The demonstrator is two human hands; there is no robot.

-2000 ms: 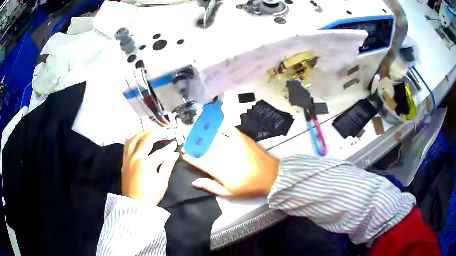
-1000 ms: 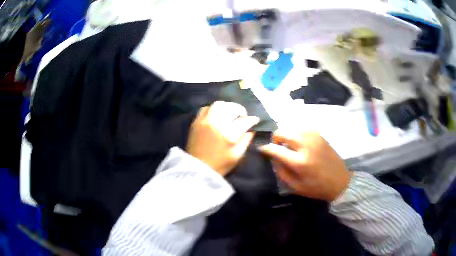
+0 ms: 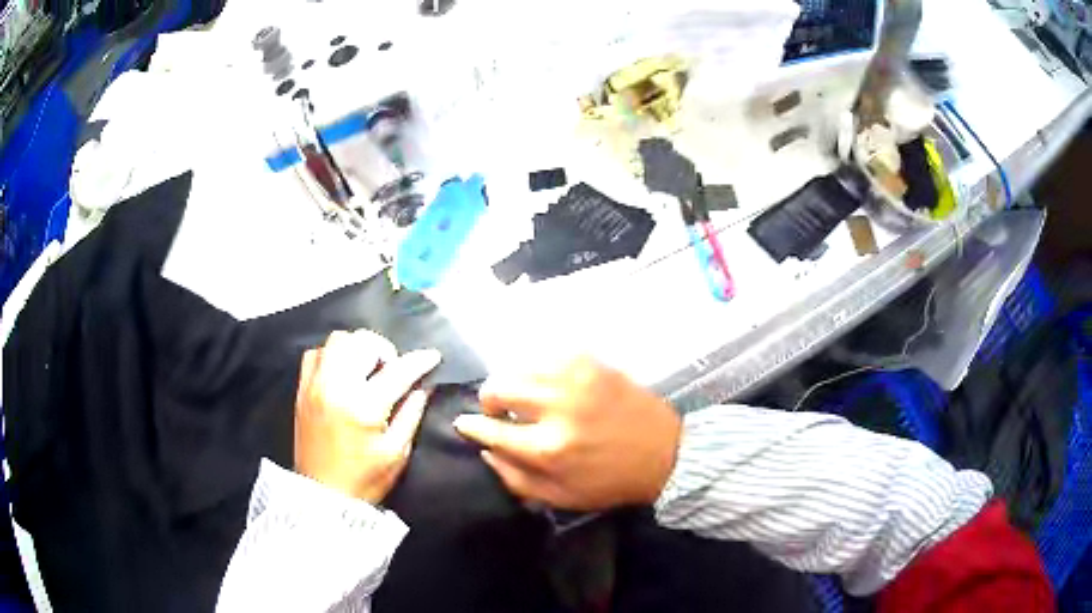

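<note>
A large black garment piece (image 3: 144, 419) spreads over the left of the white table and hangs over its front edge. My left hand (image 3: 359, 413) lies on it with thumb and fingers pinching the cloth. My right hand (image 3: 581, 434) is just right of it, its thumb and fingertips gripping the cloth edge. The blue plate (image 3: 441, 234) is beyond my hands, beside the presser foot and needle area (image 3: 377, 234), which is blurred. The cloth's upper edge lies just in front of the blue plate. The fingertips partly hide the cloth between them.
Black labels (image 3: 587, 231) are piled right of the blue plate. Snips (image 3: 709, 258) with a pink and blue handle lie beside them, with more labels (image 3: 805, 218) further right. A scrap tub (image 3: 904, 180) stands at the right. A clear plastic bag (image 3: 958, 323) hangs from the table edge.
Two seconds ago both hands were close beside the needle. They and the cloth edge have since come back towards me. The camera view has also shifted.
</note>
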